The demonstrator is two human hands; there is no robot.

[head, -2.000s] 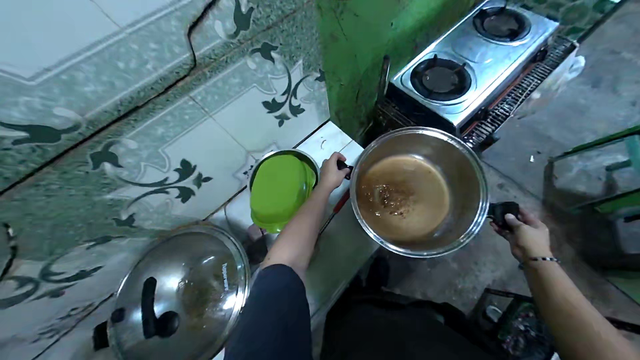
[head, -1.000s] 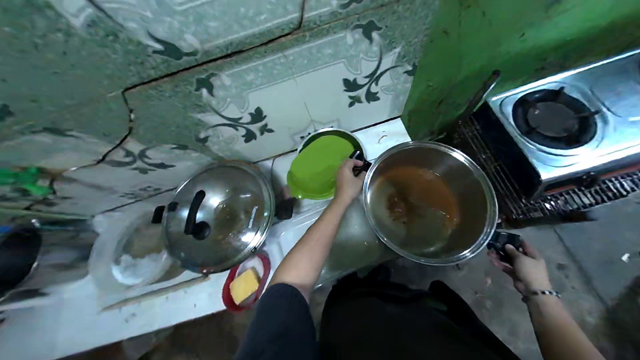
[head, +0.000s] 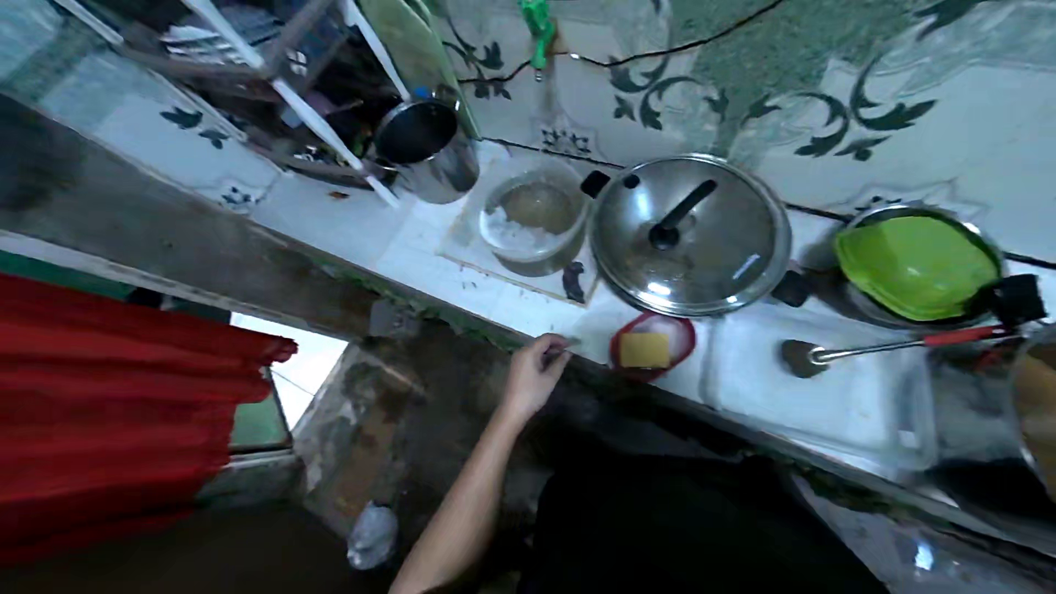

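Note:
My left hand (head: 538,375) is over the counter's front edge, fingers curled; whether something small is between them is unclear. Just right of it lies a red dish (head: 681,337) with a yellow sponge (head: 644,351). Behind the dish is a steel pot with a glass lid (head: 726,235) and black handles. To its left stands a tub of cloudy water (head: 540,206). A green plastic basin (head: 916,264) rests in a round pot at the right. A utensil with a red handle (head: 961,336) lies over a clear plastic tray (head: 825,412). The steel pot with brown contents (head: 1038,396) is cut off at the right edge. My right hand is out of view.
A dish rack (head: 305,115) and a tall steel pot (head: 437,157) stand at the back left. A green tap (head: 538,33) comes from the tiled wall. A red curtain (head: 124,412) hangs at the left, with a plastic bag (head: 373,535) on the floor.
My left hand has let go of the steel pot's handle and moved left, near the red dish. My right hand has left the view. The view has swung left.

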